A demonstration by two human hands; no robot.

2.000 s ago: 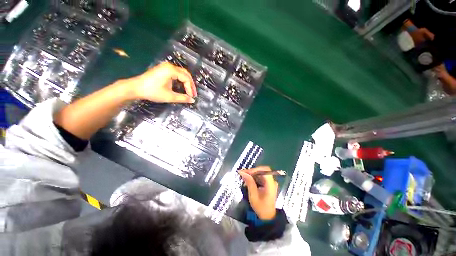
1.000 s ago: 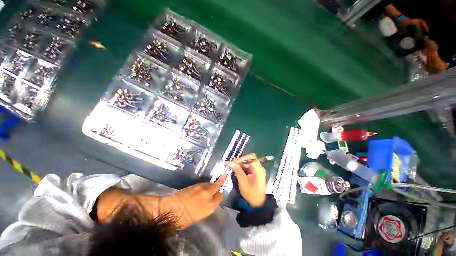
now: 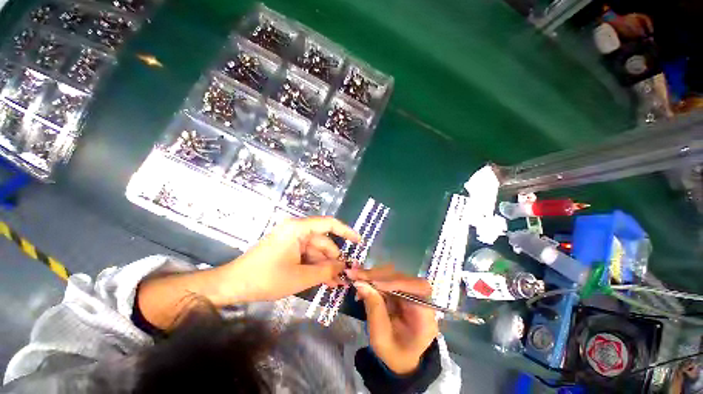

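My right hand (image 3: 401,312) holds the dark tweezers (image 3: 408,296) pen-like, with the tip at my left fingertips. My left hand (image 3: 289,265) is pinched on something tiny and dark, probably a small component (image 3: 346,269), mostly hidden by the fingers. Both hands meet over the white strip with dark marks (image 3: 372,219); its middle is covered by them. The clear blister tray (image 3: 166,175) lies behind my left hand, its pockets heaped with small leaded components. Glare washes out its near row.
A second tray (image 3: 48,100) lies far left. Spare strips (image 3: 449,246) lie right of my hands. Further right are a white tissue (image 3: 483,196), red syringe (image 3: 551,208), white bottle (image 3: 501,285), blue bin (image 3: 605,235) and black fan (image 3: 609,354). Another person's hand (image 3: 632,27) shows top right.
My left hand has gone from the tray to the strip and now meets my right hand in a pinch. The tweezers have swung, their rear end pointing lower right.
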